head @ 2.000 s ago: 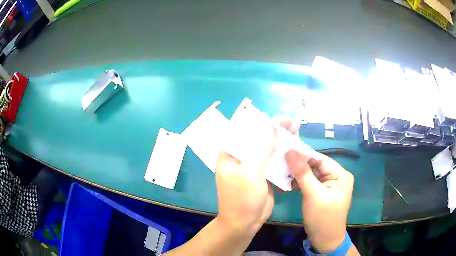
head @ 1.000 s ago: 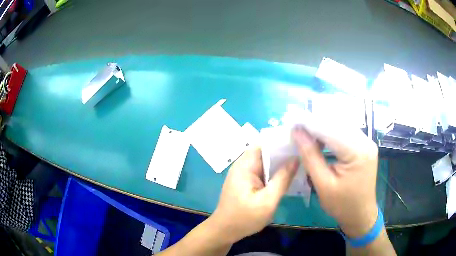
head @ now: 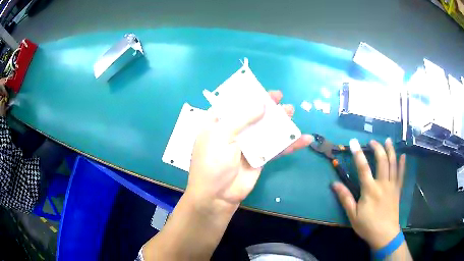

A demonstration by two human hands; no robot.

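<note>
My left hand (head: pixel 221 158) holds a flat white insulation sheet (head: pixel 272 130) with small corner holes and tabs, thumb on top and fingers behind it. A narrow white sheet (head: pixel 178 137) with holes lies on the mat to the left, partly hidden by my left hand. My right hand (head: pixel 379 196) has its fingers spread and holds nothing; it is over the handles of the diagonal cutters (head: pixel 322 146). The cutters' jaws point left. Contact with the cutters cannot be told. White caps or pads show on two right fingertips.
Several small white pads (head: pixel 318 105) lie above the cutters. Silver metal housings (head: pixel 374 102) stand at the right; one housing (head: pixel 119 57) is alone at the left. A blue bin (head: pixel 89 204) is below the bench edge. A person's patterned sleeve (head: pixel 18 173) shows at far left.
My right hand has let go of the white sheet and moved right, opening. My left hand has moved left with a sheet, now over where the wide sheet lay. The cutters have come into view.
</note>
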